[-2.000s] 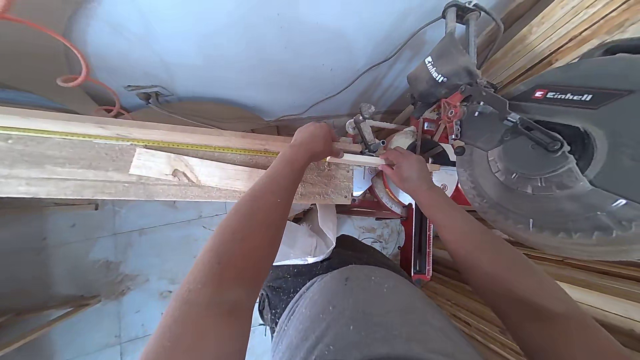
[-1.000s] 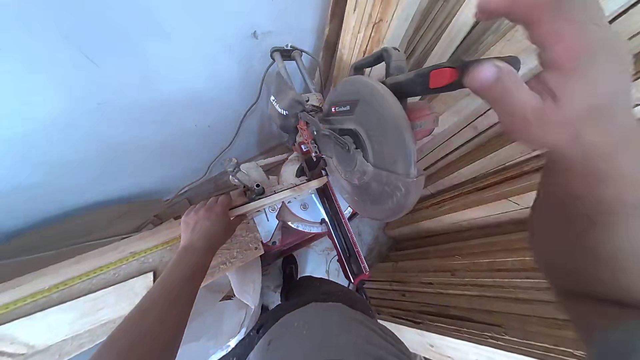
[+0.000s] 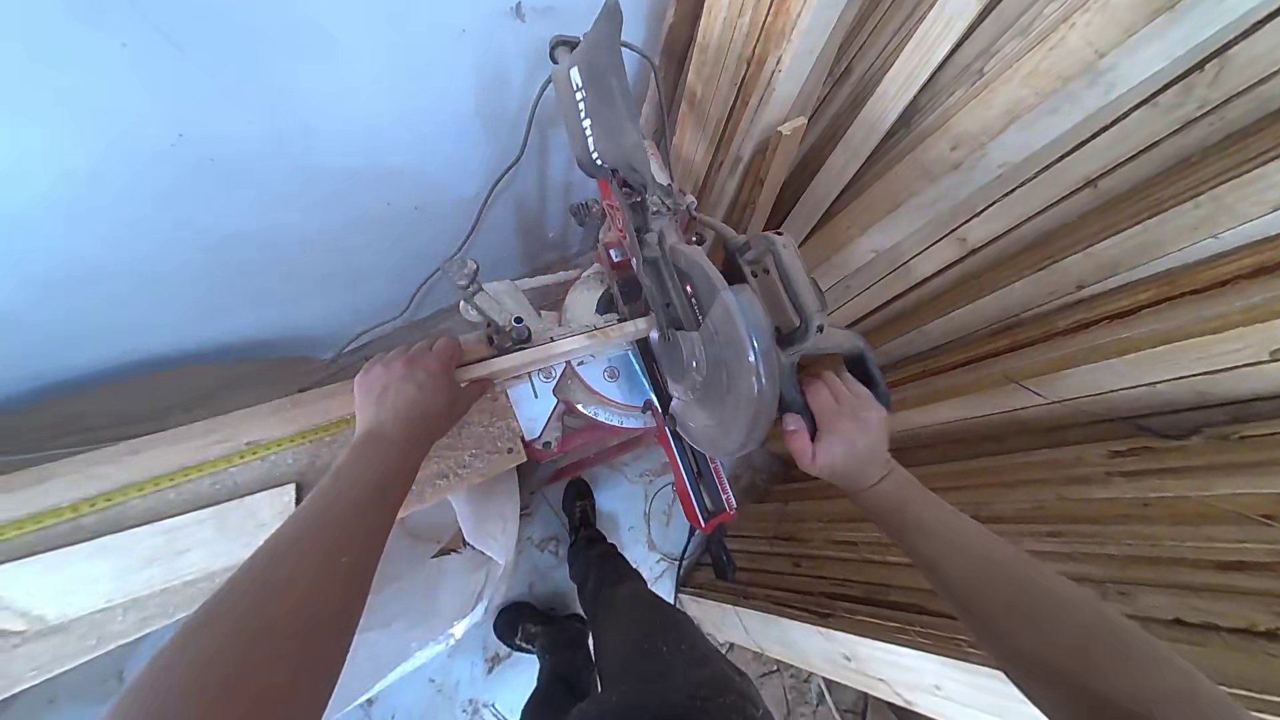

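My left hand grips a narrow wooden strip and presses it against the fence of an Einhell mitre saw. The strip's right end reaches the saw head, beside the clear blade guard. My right hand is closed around the saw's black handle, with the head lowered close to the strip. A hold-down clamp stands just behind the strip. Left of the saw, a yellow measuring tape lies along the bench boards. The blade's edge is hidden by the guard.
Long stacked boards fill the right side. A loose board lies at the left on the bench. A power cord runs along the wall behind the saw. My shoes stand on the tiled floor below, near a whitish sheet or bag.
My right hand has gone from the strip, past an open reach near the handle, to a grip on it. The saw head has come down. My left hand stays on the strip. The view has swung right.
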